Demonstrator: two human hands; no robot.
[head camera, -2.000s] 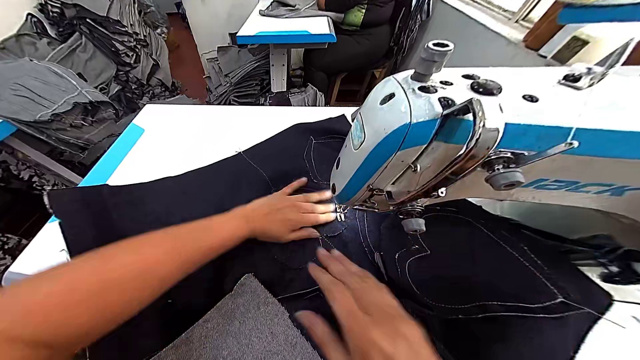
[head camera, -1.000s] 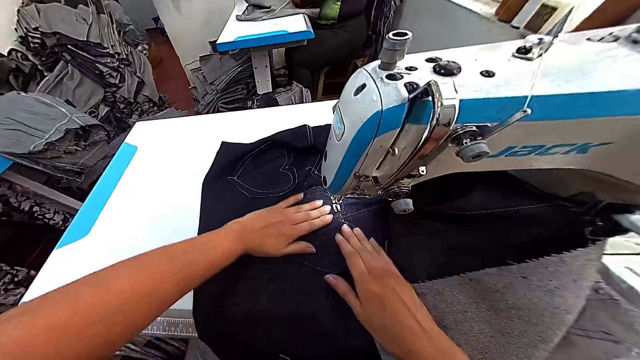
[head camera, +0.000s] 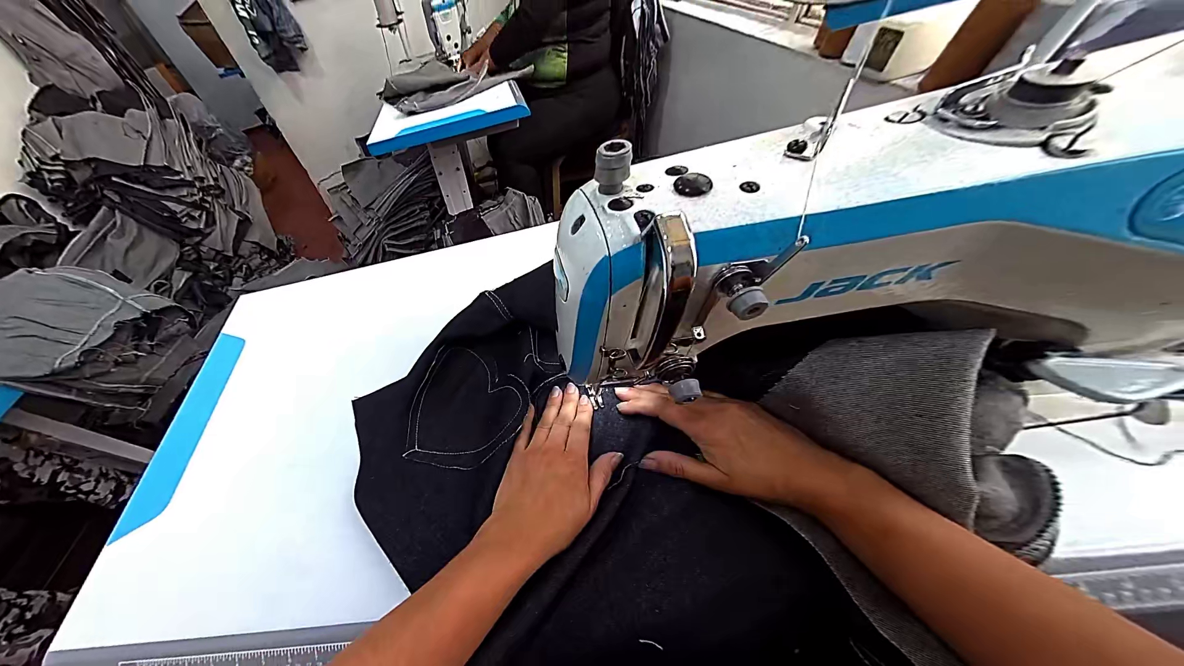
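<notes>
Dark denim fabric (head camera: 703, 573) lies under the presser foot (head camera: 595, 396) of a Jack sewing machine (head camera: 629, 277). Flat on the denim, just left of the foot, rests my left hand (head camera: 552, 472), fingertips close to it. My right hand (head camera: 731, 444) presses the cloth on the foot's right side, thumb and fingers spread around a fold. Neither hand grips a tool. Light stitching outlines a heart-like shape (head camera: 467, 407) on the denim left of my left hand. The fabric's grey reverse side (head camera: 879, 416) is turned up beyond my right forearm. The needle tip is too small to tell.
The white table (head camera: 305, 462) has a blue edge strip and a ruler (head camera: 231, 655) along its front. Piles of grey garment pieces (head camera: 139, 194) lie at the left. Behind, a person (head camera: 564, 83) sits at another blue-edged sewing table (head camera: 453, 120) with grey cloth on it.
The denim has been turned under the machine, and its grey reverse side now shows at the right. My right hand has moved from below the foot to its right side. The view has shifted.
</notes>
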